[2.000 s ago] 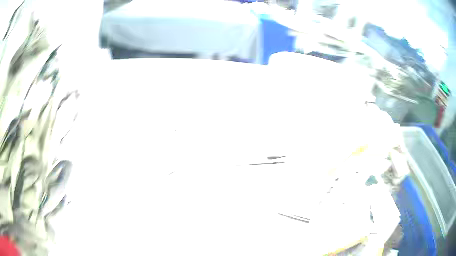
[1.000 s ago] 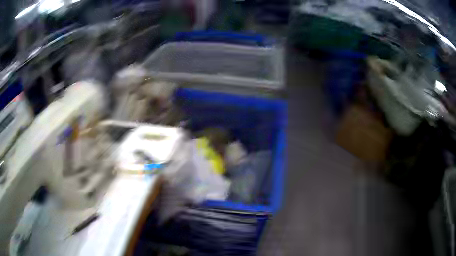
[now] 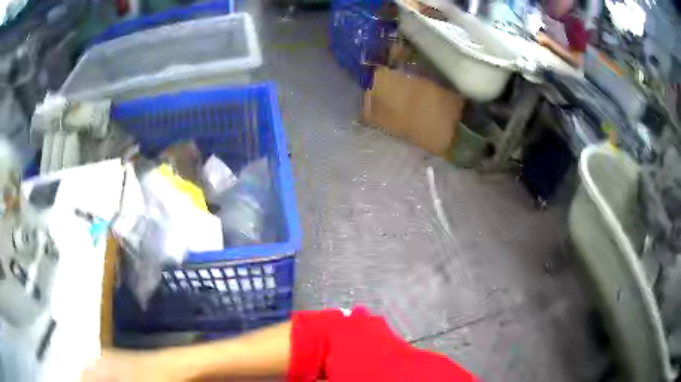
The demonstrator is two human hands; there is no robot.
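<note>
My right forearm, in a red sleeve, reaches leftward along the bottom edge. My right hand (image 3: pixel 108 368) is blurred and partly cut off at the white table's edge; its fingers and any hold cannot be made out. My left hand is not in view. A blue mesh crate (image 3: pixel 286 171) stands on the floor beyond the forearm, holding white and clear bags, a yellow piece and brownish scraps. Part of the cream machine (image 3: pixel 22 254) shows blurred at the left edge. A white tray (image 3: pixel 82 186) with a small blue item is at the table's right end.
A translucent bin (image 3: pixel 168 56) stands behind the crate. Across the grey floor (image 3: pixel 358 224) are a brown cardboard box (image 3: pixel 414 108), a pale curved trough (image 3: pixel 467 63) and another pale trough (image 3: pixel 631 246) at right. A person in red (image 3: pixel 573 33) shows at the top right.
The view has swung right and down from the overexposed table to the crate and floor. The machine has shifted to the left edge. My red sleeve and right forearm have come into view.
</note>
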